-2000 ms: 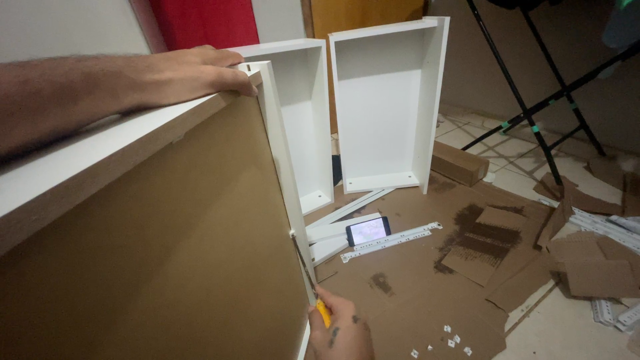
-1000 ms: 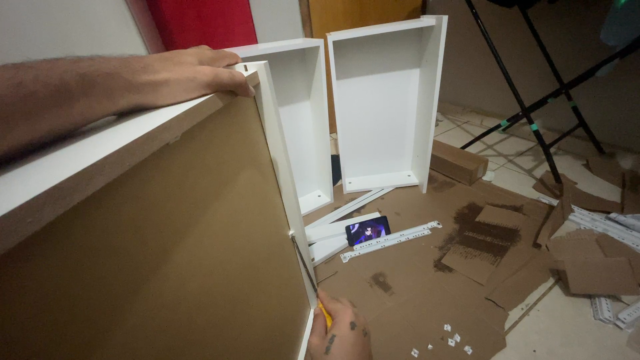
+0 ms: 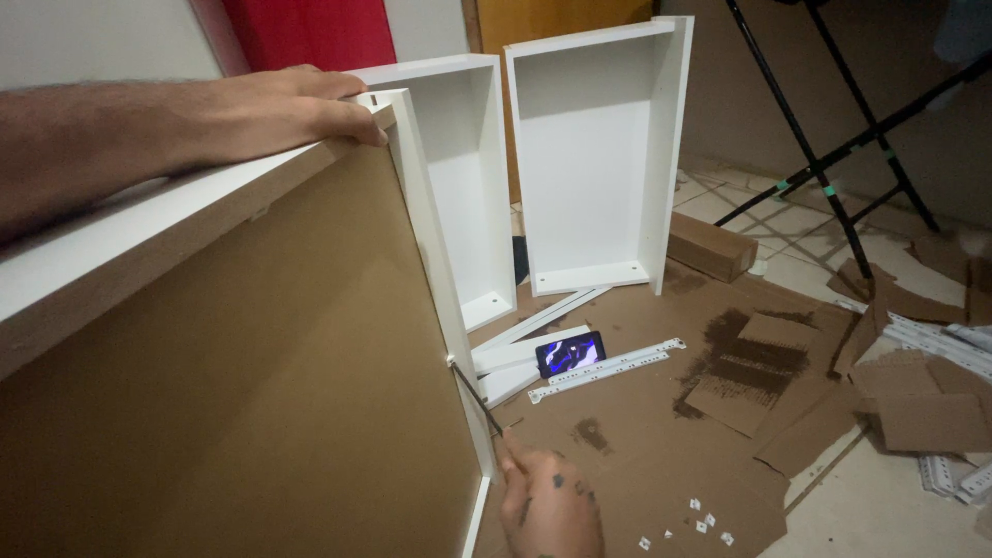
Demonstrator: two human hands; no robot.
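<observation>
My left hand (image 3: 310, 108) rests over the top corner of a white furniture panel frame (image 3: 194, 194) with a brown fiberboard back panel (image 3: 232, 349). Low in the view, my right hand (image 3: 550, 496) is closed around a screwdriver (image 3: 479, 397); the handle is hidden in the fist. The screwdriver's tip meets a small white fastener (image 3: 450, 361) at the edge where the brown panel joins the white side. Behind stand two white drawer boxes on end, one at right (image 3: 585, 170) and one partly hidden (image 3: 461, 186).
On a cardboard sheet (image 3: 635, 449) lie a phone (image 3: 570, 354) with its screen lit, metal drawer slides (image 3: 608, 370), white strips and several small white pieces (image 3: 701, 526). A cardboard box (image 3: 713, 246), black folding legs (image 3: 814, 167) and torn cardboard (image 3: 930, 411) are at right.
The yellow screwdriver handle that showed in my right hand before is now hidden, and that hand has turned around it. My left hand has stayed on the corner.
</observation>
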